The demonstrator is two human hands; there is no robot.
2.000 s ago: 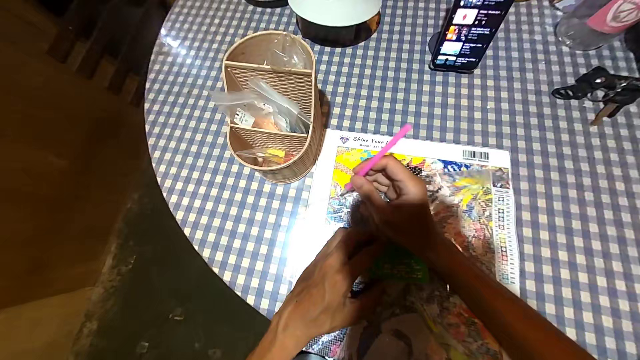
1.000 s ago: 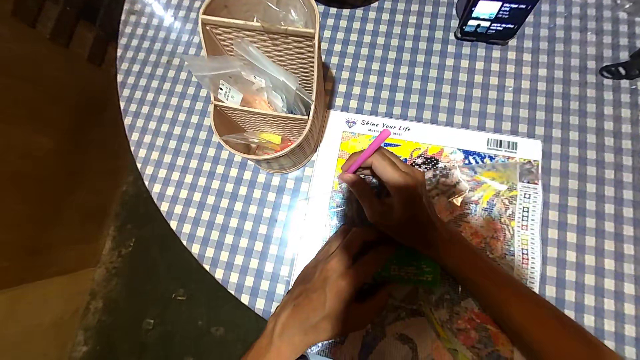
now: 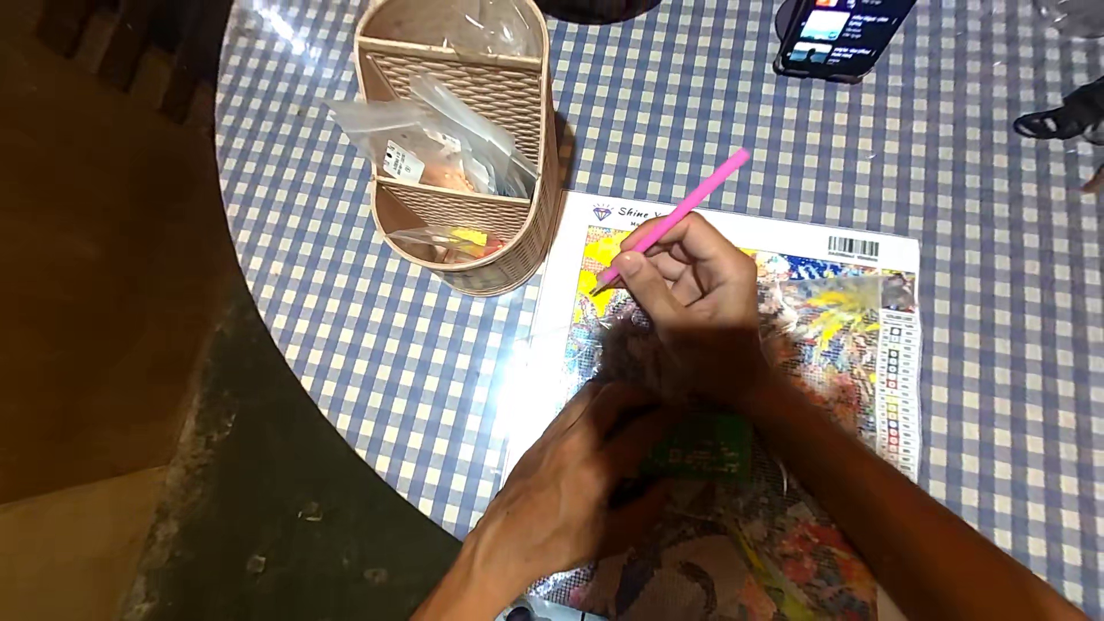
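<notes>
My right hand (image 3: 703, 285) grips a pink diamond-painting pen (image 3: 690, 204) between thumb and fingers. Its tip is at the yellow area near the upper left of a diamond-painting canvas (image 3: 837, 379) with a white margin. Lower down, my left hand (image 3: 569, 474) rests over the canvas's left part; its fingers are in shadow, and whether they hold anything cannot be seen. A green object (image 3: 705, 444) lies between my left fingers and my right forearm, partly hidden. Clear film covers part of the canvas.
A divided woven basket (image 3: 539, 207) holding clear plastic bags (image 3: 440, 142) stands beyond the canvas's left corner. A phone (image 3: 832, 39) is propped at the back, and a black object (image 3: 1065, 112) lies at the right. The checked tablecloth's curved edge runs down the left.
The pen leaned lower toward the canvas a second ago and now points further out to the right at its upper end. My left hand stays over the canvas. The view has shifted somewhat.
</notes>
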